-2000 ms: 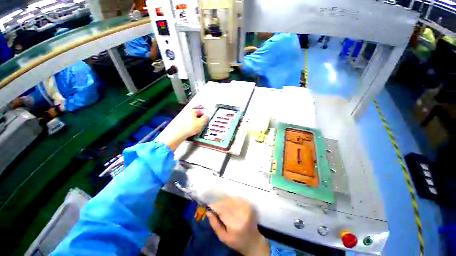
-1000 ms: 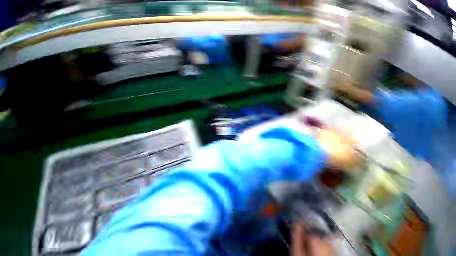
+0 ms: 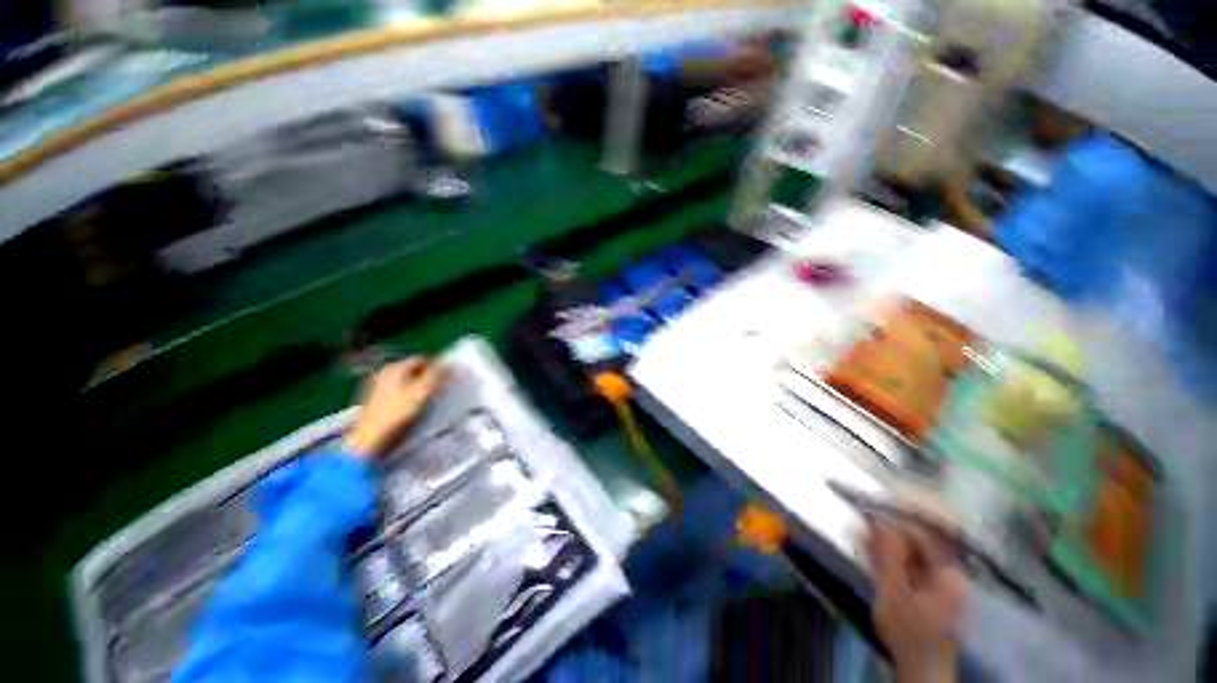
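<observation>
My left hand (image 3: 394,403) is at the far edge of the large blister tray (image 3: 607,587), fingers curled; blur hides whether it grips anything. The tray has grey pockets under a shiny, translucent sheet. My right hand (image 3: 918,587) is at the machine table's front edge, its fingers closed on a thin dark tool (image 3: 874,504), perhaps tweezers. The left fixture (image 3: 908,363) shows as a bare orange-brown block. A green cover frame (image 3: 964,434) lies to its right, near the right fixture (image 3: 1121,514), which is orange-brown in a green surround.
Crumpled pale yellow cloth (image 3: 1034,400) lies between the fixtures. Blue parts (image 3: 654,296) and an orange cable (image 3: 647,447) are between tray and machine table (image 3: 721,387). A person in a blue smock (image 3: 1101,220) is behind the machine. A long rail (image 3: 400,74) crosses the top left.
The view has swung left onto the tray. My left hand has moved from the left fixture to the tray. The green frame has come off the left fixture, and the pale-barred part no longer shows there.
</observation>
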